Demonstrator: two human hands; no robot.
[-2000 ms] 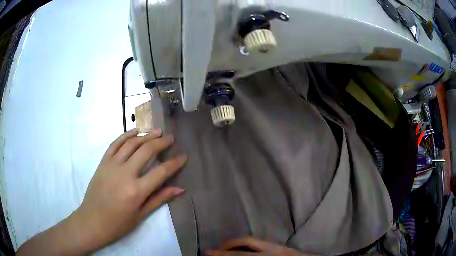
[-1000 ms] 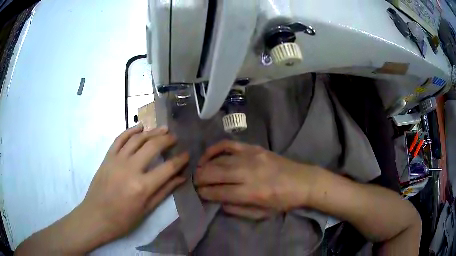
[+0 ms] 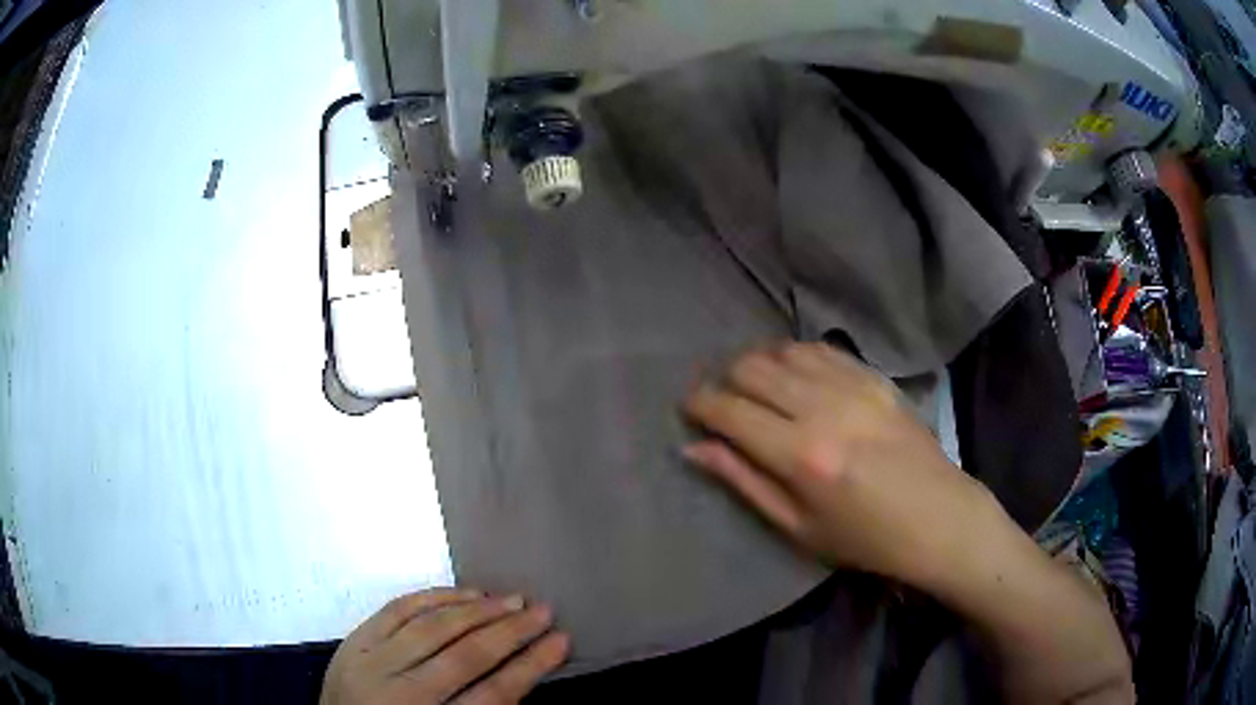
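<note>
The grey-brown garment piece (image 3: 592,455) lies flat on the white table, its straight left edge running up under the sewing machine head (image 3: 413,55) to the presser foot (image 3: 441,207). My left hand (image 3: 448,647) rests on the cloth's lower left corner at the table's front edge, fingers together. My right hand (image 3: 827,448) lies palm down on the middle of the cloth, fingers slightly bent; whether it pinches any cloth is hidden. More cloth is bunched in folds to the upper right, with a dark brown band (image 3: 1019,400) at its right.
The tan square guide (image 3: 372,237) sits left of the foot on the needle plate (image 3: 369,331). A ribbed cream tension dial (image 3: 552,181) hangs from the head. At right is a tray with orange-handled snips (image 3: 1113,295) and a purple item (image 3: 1132,365). A small grey scrap (image 3: 212,179) lies on the table.
My left hand has moved down from beside the foot to the cloth's lower corner. My right hand has moved right, away from the edge. The cloth now lies spread flat; the view has shifted.
</note>
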